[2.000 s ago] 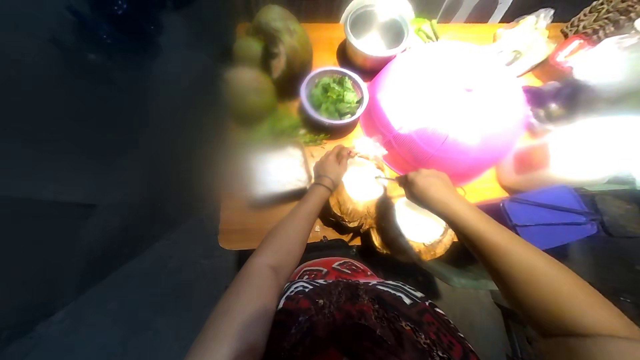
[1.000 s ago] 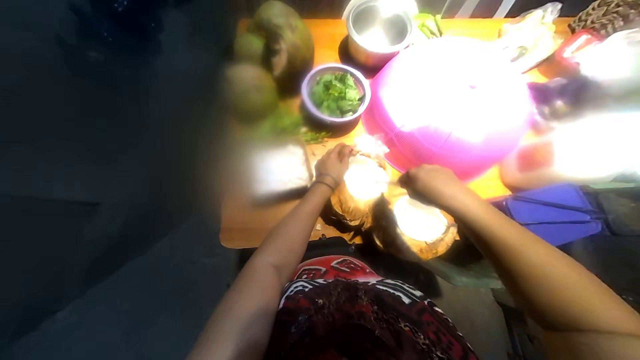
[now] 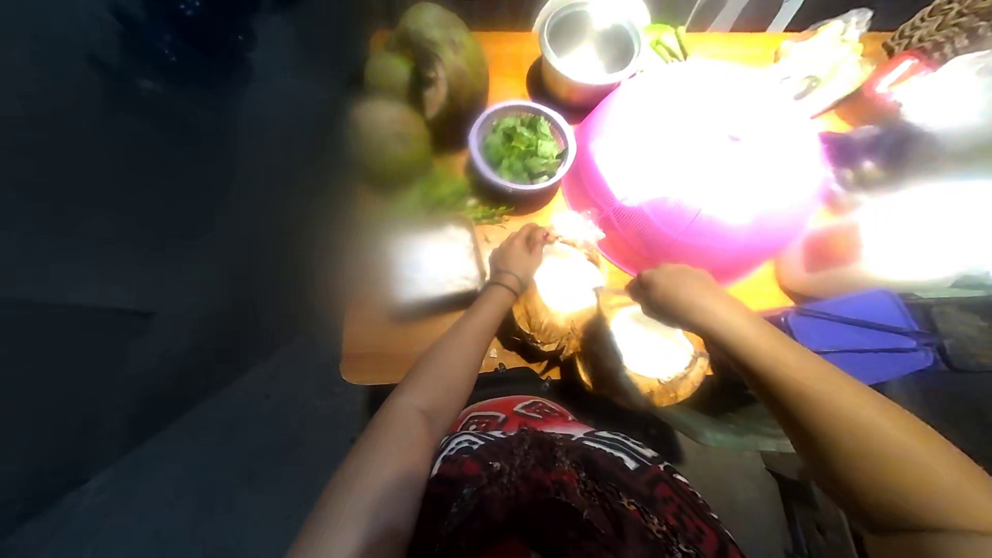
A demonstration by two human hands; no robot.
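Two halves of a husked coconut, overexposed white inside, lie at the table's front edge. My left hand, with a dark band at the wrist, rests its fingers on the rim of the left half. Beside its fingertips is a small whitish piece, too bright to name. My right hand is closed above the right half. From its fist a thin object, perhaps a handle or blade, points left toward the left half; glare hides what it is.
Behind the halves stands a large pink plastic basket. Farther back are a metal pot, a small colander of green leaves and large green fruits. A whitish tray lies left, a blue plastic item right.
My right hand and the thin object have shifted slightly over the coconut halves. My left hand stays on the rim of the left half.
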